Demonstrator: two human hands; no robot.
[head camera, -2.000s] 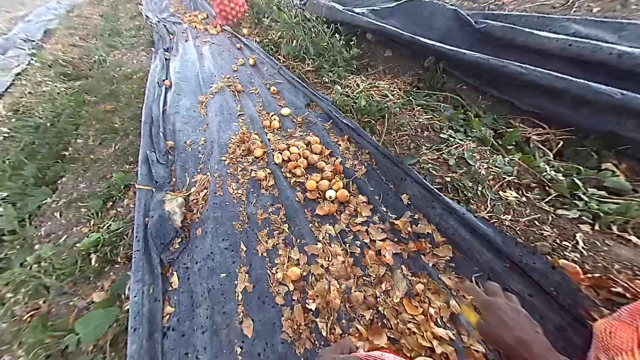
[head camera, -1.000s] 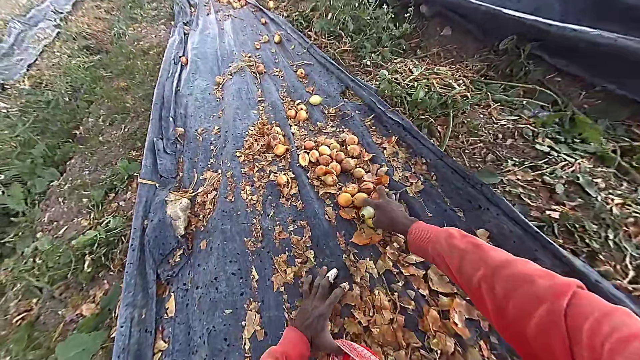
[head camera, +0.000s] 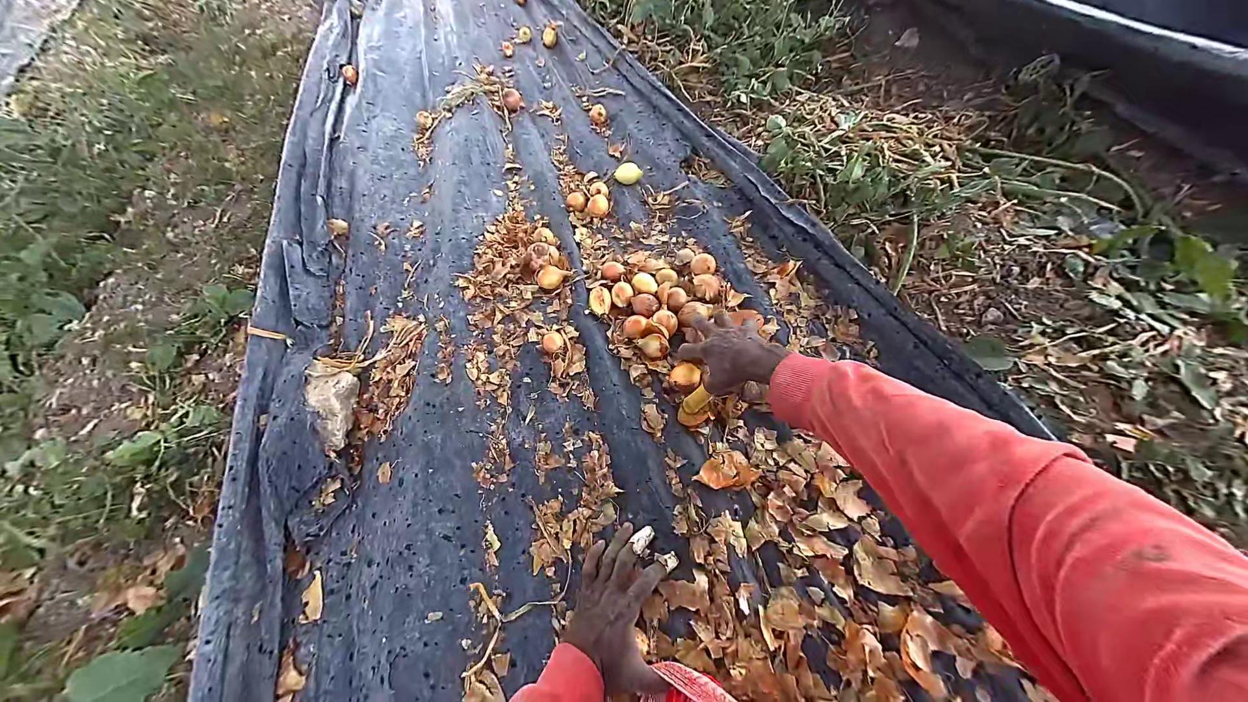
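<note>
A heap of onions (head camera: 666, 300) lies on a dark fabric ground sheet (head camera: 409, 546), among dry onion skins (head camera: 809, 546). My right hand (head camera: 731, 356), in a red sleeve, reaches across to the near right edge of the heap. Its fingers are over the onions, and whether they grip one cannot be told. Just below its fingers is something yellow (head camera: 695, 405), partly hidden. My left hand (head camera: 616, 604) rests on the sheet with fingers spread, holding nothing; two of its fingertips are wrapped in white. A bit of red mesh (head camera: 687, 682) shows beside its wrist.
A pale stone (head camera: 332, 402) sits on the bunched left part of the sheet. Scattered onions (head camera: 598, 114) lie farther up. Weeds and soil (head camera: 127, 292) border the left side, dry plant litter (head camera: 1102, 322) the right. Another dark sheet (head camera: 1150, 68) runs along the upper right.
Two seconds ago both hands were low in the view, near the skins; since then my right hand has gone forward to the heap. My left hand stays spread on the sheet since one second ago.
</note>
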